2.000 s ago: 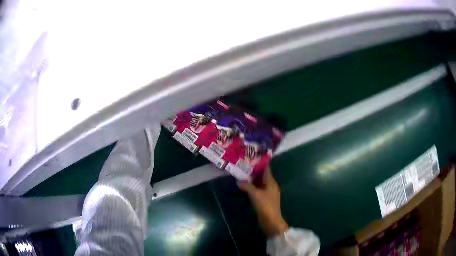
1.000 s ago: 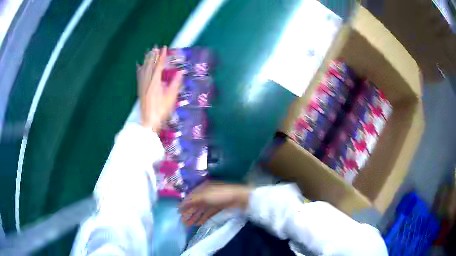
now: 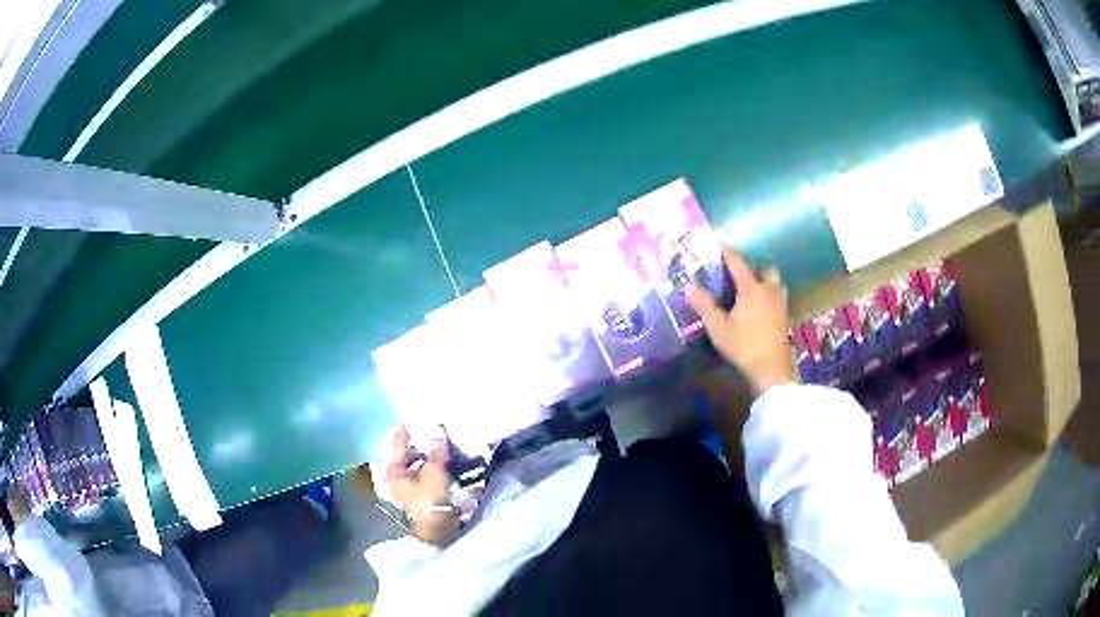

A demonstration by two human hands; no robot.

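A slanting row of several retail boxes (image 3: 621, 301) lies at the near edge of the green workbench top (image 3: 314, 386). The boxes at its right end show pink and dark purple print; those at its left end look washed out white by glare. My left hand (image 3: 422, 485) holds the row's left end. My right hand (image 3: 750, 316) holds its right end, with the thumb and fingers around the last box. The open shipping carton (image 3: 1047, 313) is just right of my right hand and has two rows of boxes inside.
A label sheet (image 3: 917, 199) lies by the carton. Long white strips (image 3: 169, 428) lie at the left. A pale side rail (image 3: 483, 111) borders the dark green belt (image 3: 350, 72). Another person's sleeve (image 3: 60, 573) and more boxes (image 3: 72, 452) are at the far left.
The row of boxes has come off the belt side to the bench's near edge and turned from upright in view to slanting. My left hand has moved down to its left end, my right hand to its right end.
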